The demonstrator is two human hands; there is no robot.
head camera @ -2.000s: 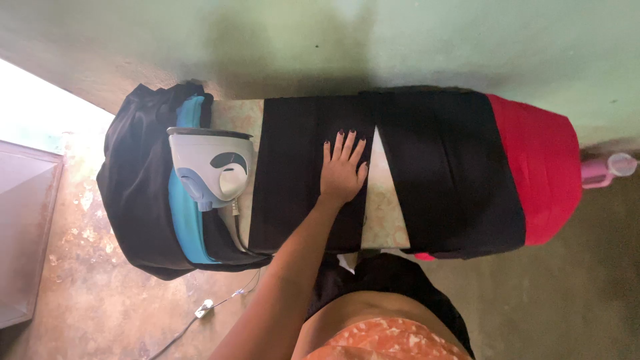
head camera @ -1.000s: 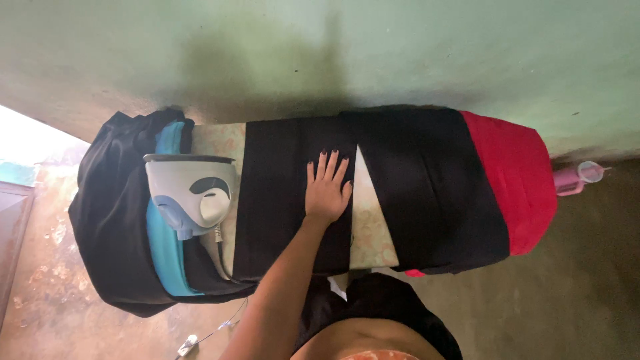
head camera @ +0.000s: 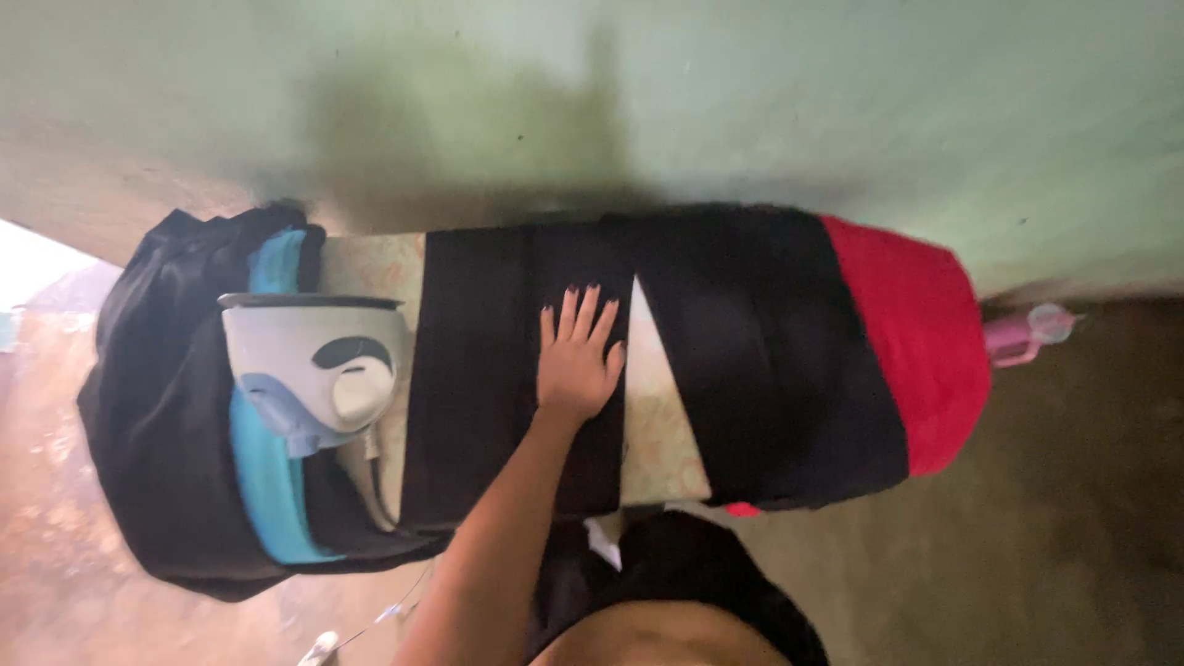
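Black trousers (head camera: 518, 370), smoothed out, lie across a patterned ironing board (head camera: 661, 444), their two legs parting in a V that bares the board's cover. My left hand (head camera: 578, 370) rests palm down with fingers spread on the leg nearer the iron, close to the gap, and holds nothing. My right hand is out of view. To the left, a white and blue electric iron (head camera: 319, 370) stands on its heel, its soleplate toward the wall and its cord (head camera: 379, 490) hanging down beside it. Bunched black cloth (head camera: 157, 416) and a light blue strip (head camera: 268, 481) lie under and beyond it.
Red cloth (head camera: 925, 351) covers the board's right end. Past that end stands a pink cup with a handle (head camera: 1013, 338). A green wall (head camera: 786, 111) runs along the far side. On the floor at the lower left are a thin wire and a white plug or connector (head camera: 319, 647).
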